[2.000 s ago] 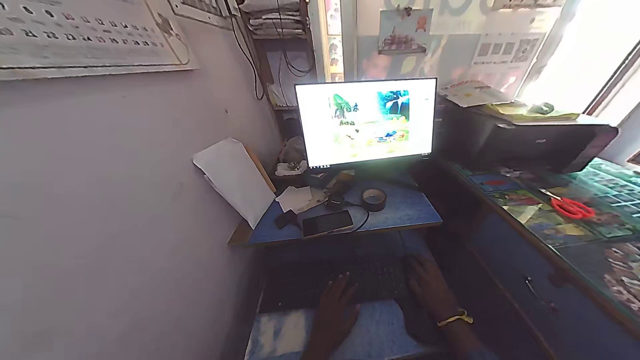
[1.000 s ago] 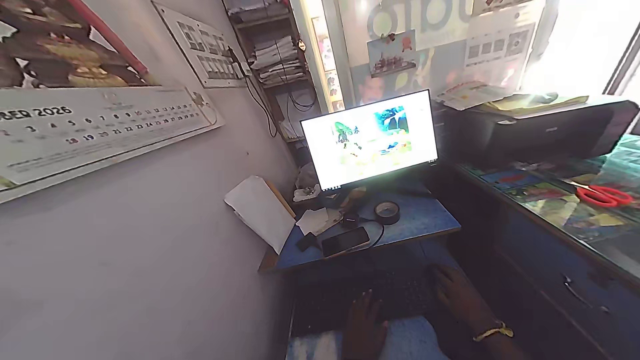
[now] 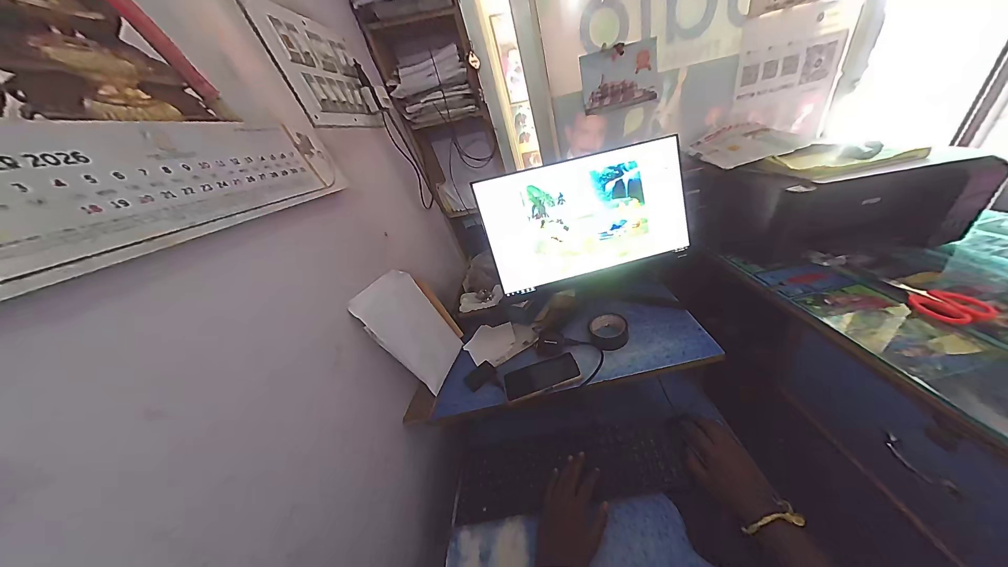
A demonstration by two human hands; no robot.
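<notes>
My left hand (image 3: 571, 508) rests at the lower edge of a black computer keyboard (image 3: 512, 476), fingertips over its keys and fingers apart. At the keyboard's right end lies my right hand (image 3: 720, 465), palm down; a dark shape under its fingers may be a mouse, but shadow hides it. A yellow band circles the right wrist. Above the keyboard, on a blue desk shelf, lie a smartphone (image 3: 542, 376), a roll of black tape (image 3: 609, 331), a cable and some papers. Behind them a lit monitor (image 3: 583, 216) shows colourful pictures on white.
A white envelope (image 3: 409, 327) leans on the left wall. To the right, a black printer (image 3: 850, 201) carries papers, and red-handled scissors (image 3: 949, 305) lie on a glass-topped counter (image 3: 890, 370). Calendars (image 3: 165, 189) hang at left; shelves (image 3: 441, 118) of papers stand behind.
The view has swung left and tilted, bringing more of the wall calendar in. Both hands stay at the keyboard, with no plain change in their pose.
</notes>
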